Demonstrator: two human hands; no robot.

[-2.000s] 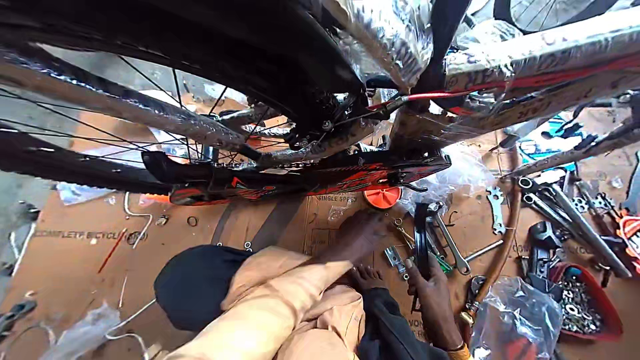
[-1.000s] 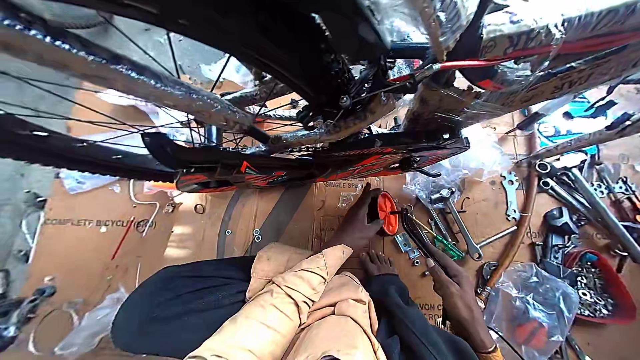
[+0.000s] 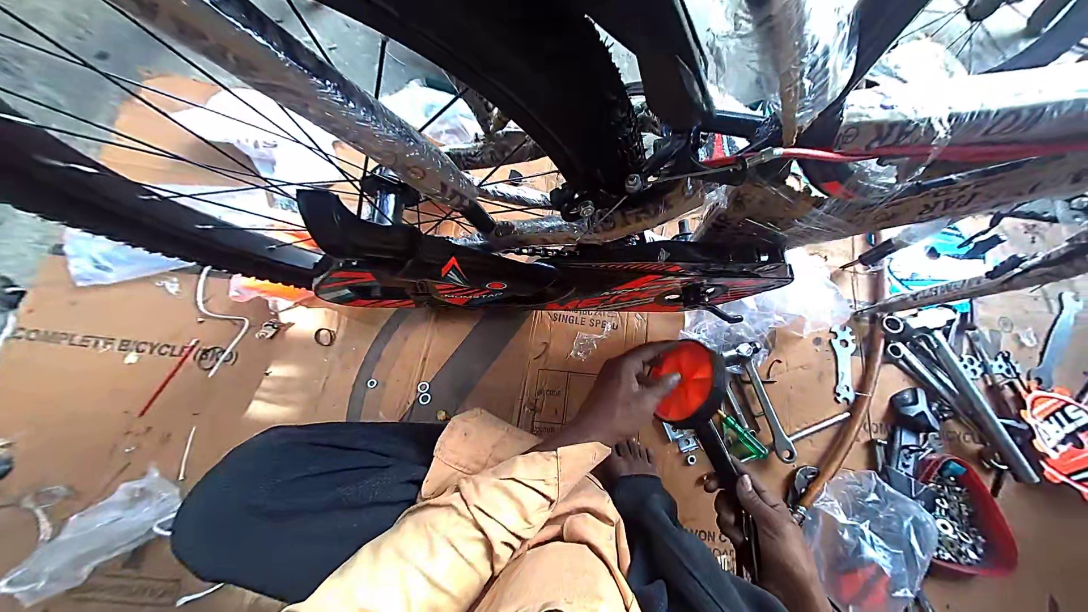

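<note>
A round orange-red disc in a black rim [image 3: 685,384], with a black arm running down from it, is between my hands. The fingers of my left hand [image 3: 625,395] grip the disc at its left edge. My right hand [image 3: 761,518] is closed around the lower part of the black arm [image 3: 721,455]. Above them is a bicycle with a black and red chain guard [image 3: 552,285], and its frame tubes [image 3: 960,191] are wrapped in printed paper and clear film. The exact kind of the held part cannot be told.
Flattened cardboard [image 3: 280,374] covers the floor. Right of my hands lie a combination wrench [image 3: 769,416], a green-handled tool [image 3: 741,438], a flat multi-wrench [image 3: 842,365] and a clear plastic bag [image 3: 875,527]. A red tray [image 3: 1001,535] holds nuts and bolts. Two washers [image 3: 423,393] lie at the left.
My left hand has come onto the disc, which has turned its orange face up toward the view. My right hand still holds the black arm.
</note>
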